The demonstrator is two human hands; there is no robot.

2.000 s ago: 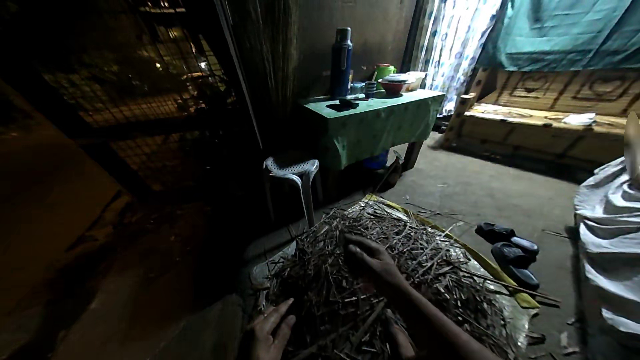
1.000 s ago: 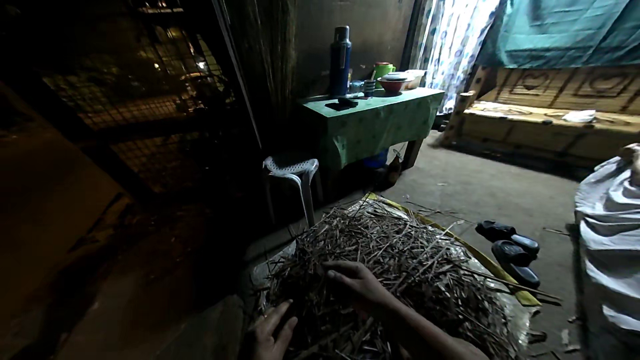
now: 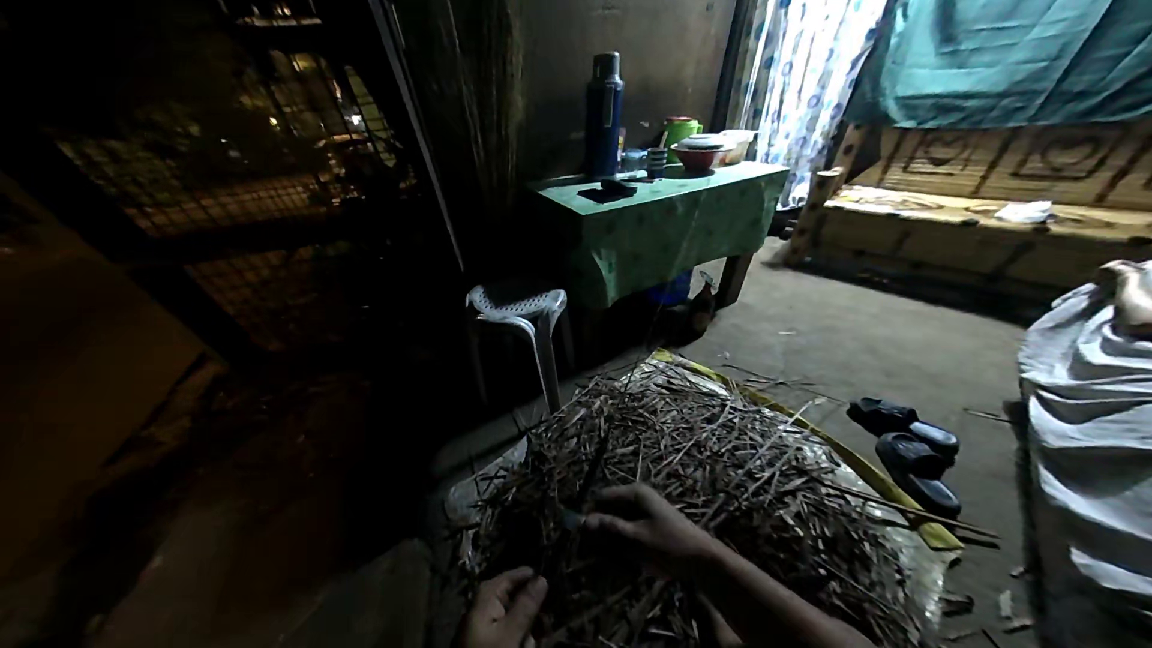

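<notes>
A heap of dry sticks or stalks [image 3: 711, 459] lies on a pale sheet with a yellow edge [image 3: 886, 486]. Over the heap's near left part is my right hand [image 3: 643, 522], its fingers bent and close together; a small bluish thing shows at its fingertips, too dim to name. My left hand [image 3: 506, 607] is lower and to the left, at the heap's near edge, thumb and fingers curled. Whether it grips a stalk cannot be told in the dark. Part of a bare limb shows below my right forearm.
Beyond the heap stand a white plastic stool [image 3: 517, 306] and a table with a green cloth [image 3: 684, 234], bearing a blue flask [image 3: 604, 117] and bowls. Dark slippers [image 3: 913, 454] lie to the right, near white fabric [image 3: 1089, 450] with part of a person on it. A mesh gate [image 3: 243, 198] is at left.
My right hand was farther up over the heap two seconds ago and has since come down toward my left hand. The small bluish thing at its fingertips shows only now.
</notes>
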